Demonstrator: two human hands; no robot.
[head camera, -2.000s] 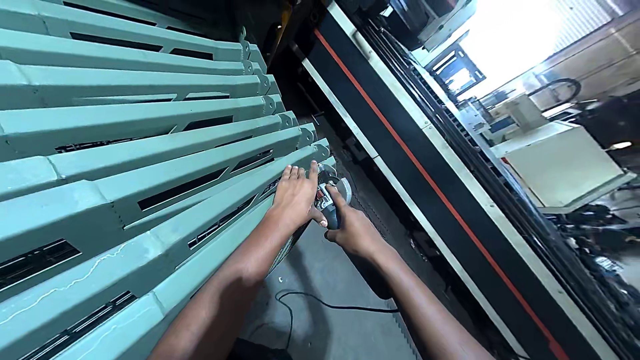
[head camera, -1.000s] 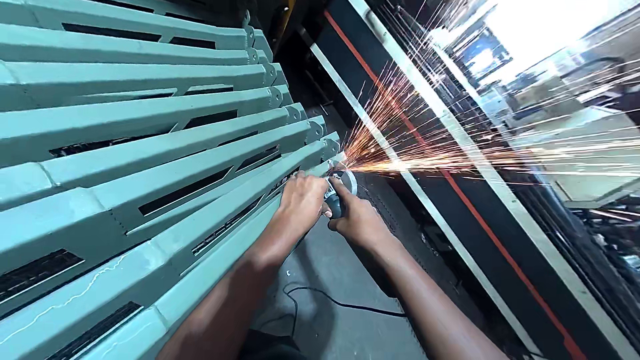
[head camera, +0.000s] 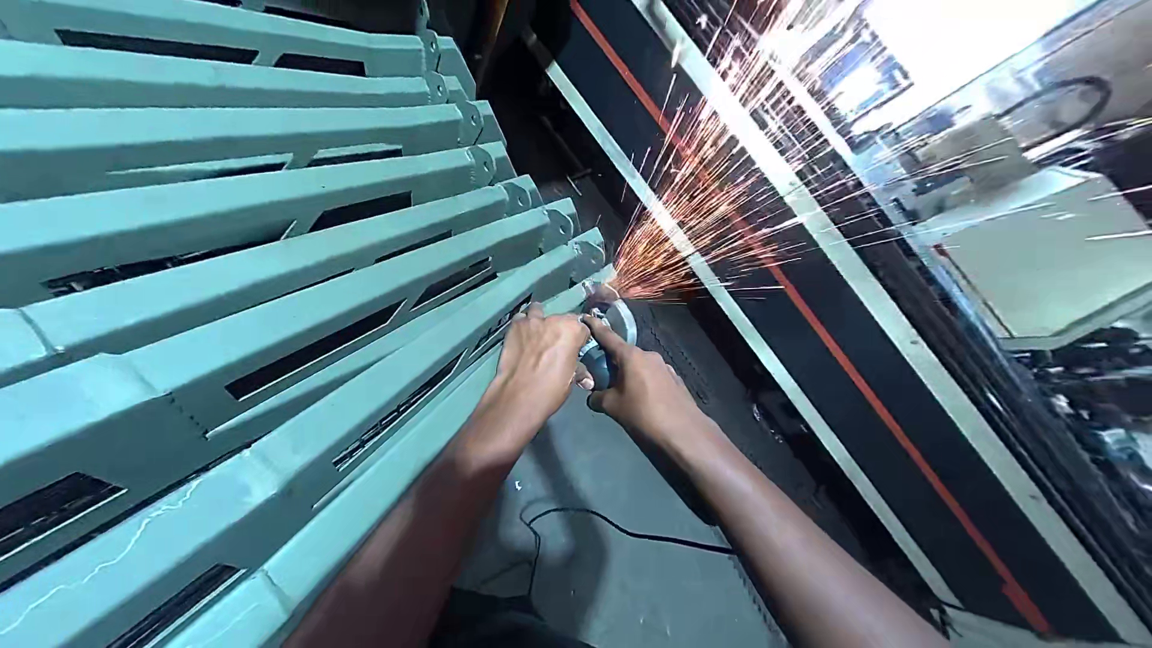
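An angle grinder (head camera: 598, 362) is between my two hands, its round guard facing up and right. My right hand (head camera: 643, 382) is wrapped around its body. My left hand (head camera: 543, 346) closes over the front of the tool, beside the lowest pale green metal beam; its exact hold is partly hidden. The grinder's disc meets the end of a pale green metal beam (head camera: 589, 290), and orange sparks (head camera: 693, 216) fan up and to the right. More slotted green beams (head camera: 360, 315) with holed end plates lie side by side on the left.
A long dark machine side with a red stripe (head camera: 810, 315) and pale rails runs diagonally on the right. Past it stands a pale box-shaped cabinet (head camera: 1035, 261). A black cable (head camera: 630, 533) trails over the grey floor (head camera: 612, 594) below my hands.
Two seconds ago there were no sparks; one second ago they sprayed mostly rightward, and now they fan more upward. Both hands have stayed on the grinder at the beam's end.
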